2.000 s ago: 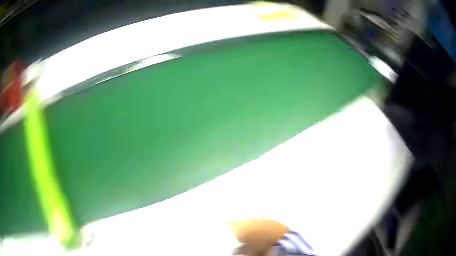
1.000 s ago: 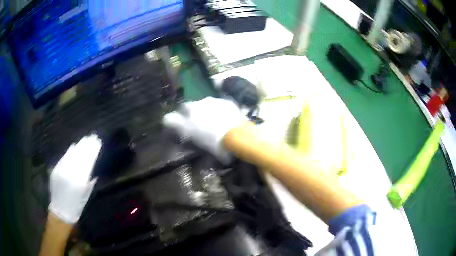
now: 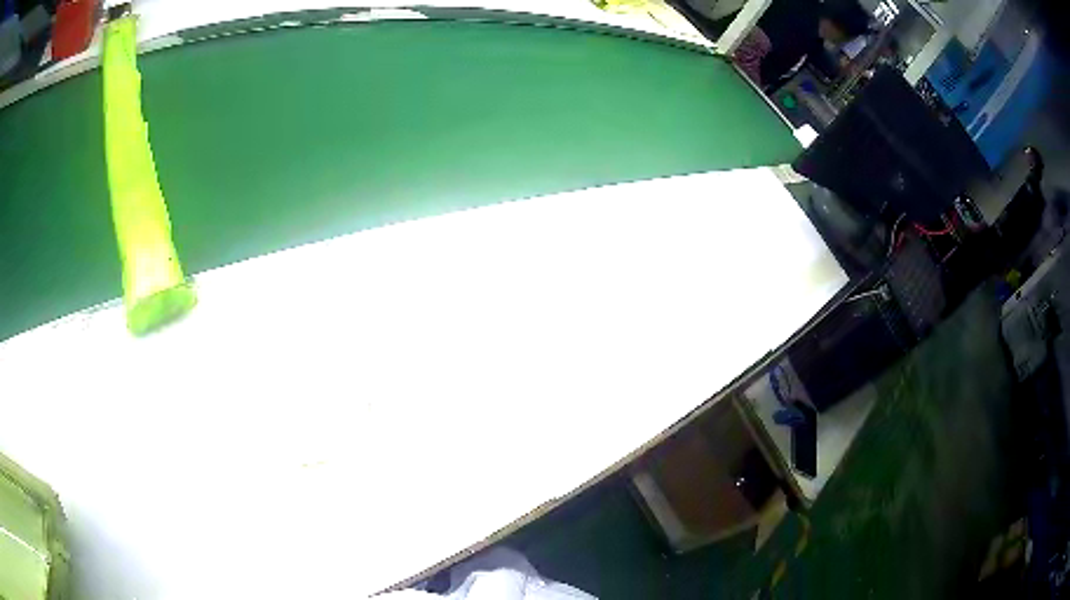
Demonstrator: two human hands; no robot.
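A bright green-yellow strap (image 3: 135, 176) lies across the green belt, with its near end on the white bench (image 3: 469, 352). A block of pale yellow-green slips (image 3: 26, 533) is cut off by the lower left edge. A white cloth-like shape (image 3: 510, 579) shows at the bottom edge. I cannot tell whether it is a glove or clothing. My left hand is not in view. No fingers of my right hand can be made out.
The green belt (image 3: 446, 129) runs beyond the bench. A red holder (image 3: 76, 28) stands at the far left, and yellowish slips (image 3: 640, 14) lie on the far ledge. A dark monitor (image 3: 892, 147) and a brown box (image 3: 704, 481) are at right. Part of a person (image 3: 839, 47) shows in the distance.
The view has swung from the test station and monitor to the bench and belt. Both gloved hands, seen at the station a second ago, are no longer recognisable in the picture.
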